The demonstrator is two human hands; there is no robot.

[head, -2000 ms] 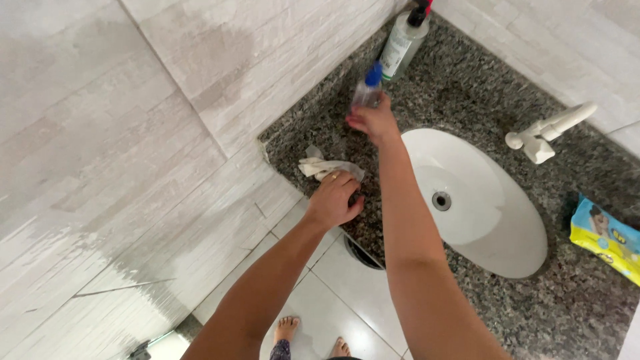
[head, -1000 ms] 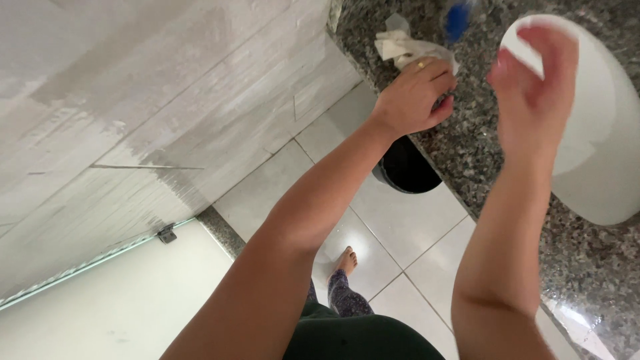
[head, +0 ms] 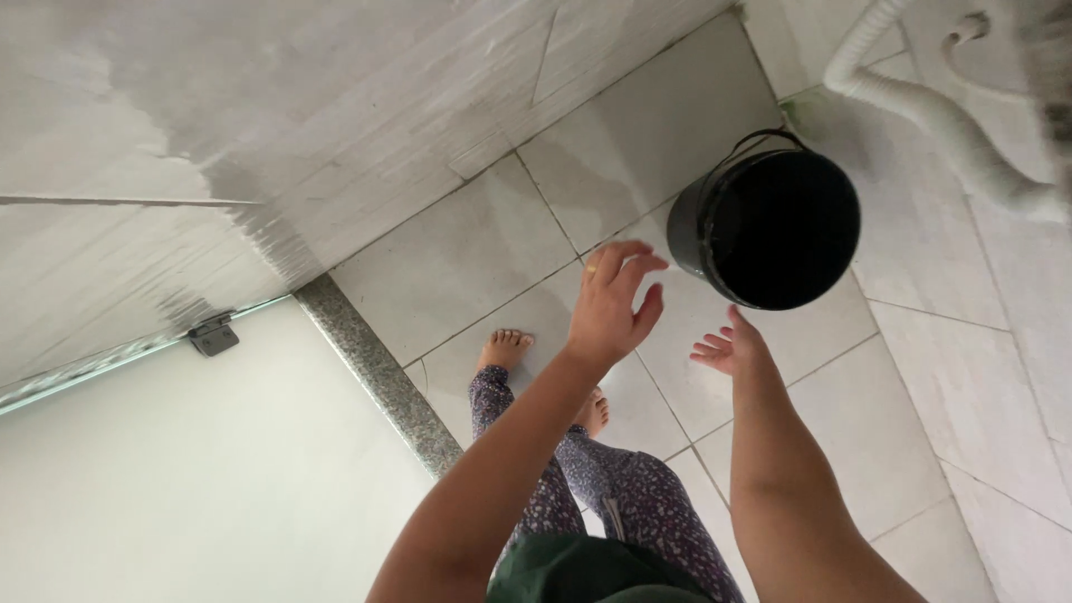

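Observation:
A black bucket (head: 695, 222) stands on the tiled floor near the corner, its opening turned toward me and its thin handle resting at the rim's far side. My left hand (head: 615, 297) is to the left of the bucket and below it in view, fingers curled and apart, with nothing in it. Just under the bucket's near rim is my right hand (head: 730, 347), palm partly turned up, fingers spread and holding nothing. The inside of the bucket is too dark to make out.
A corrugated drain hose (head: 930, 109) bends along the wall at the upper right. A granite sill (head: 377, 368) borders the pale shower floor on the left, beside a glass panel's dark metal hinge (head: 214, 333). My bare feet (head: 505, 348) stand on the tiles.
Both hands have left the granite counter, where my left hand was at a crumpled white item and my right hand earlier held a small blue-topped bottle. The view has swung down to the floor.

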